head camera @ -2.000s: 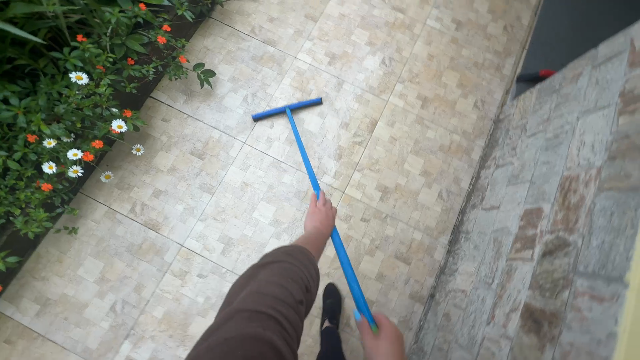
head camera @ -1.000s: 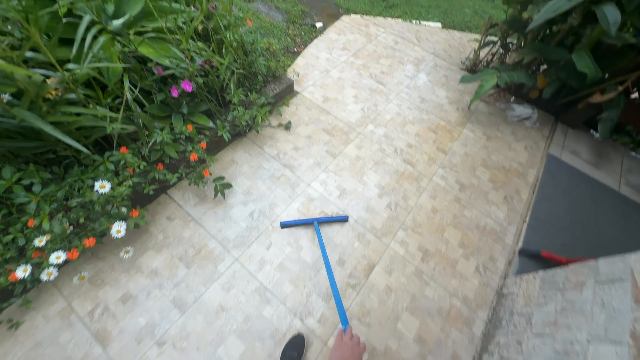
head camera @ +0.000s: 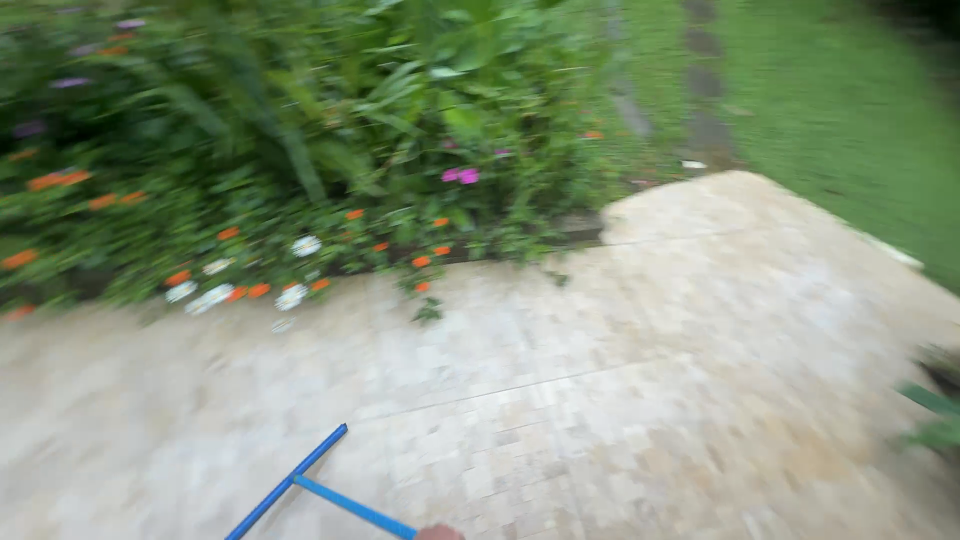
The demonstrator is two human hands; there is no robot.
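A blue floor squeegee [head camera: 287, 484] rests on the tiled walkway at the lower left, its blade slanting from lower left to upper right. Its blue pole runs down to the right, to the bottom edge of the picture. My left hand [head camera: 439, 532] is wrapped round the pole there, with only the top of the fist showing. The rest of the pole is cut off by the frame, and my right hand is out of sight.
A flower bed [head camera: 360, 172] with orange, white and pink blooms borders the far side of the tiles [head camera: 637, 420]. Grass [head camera: 847, 135] lies beyond the walkway's end at the upper right. Leaves [head camera: 934, 401] reach in at the right edge.
The view has swung strongly to the left and up. My right hand, on the pole's end two seconds ago, has gone out of view. The squeegee now appears lower left.
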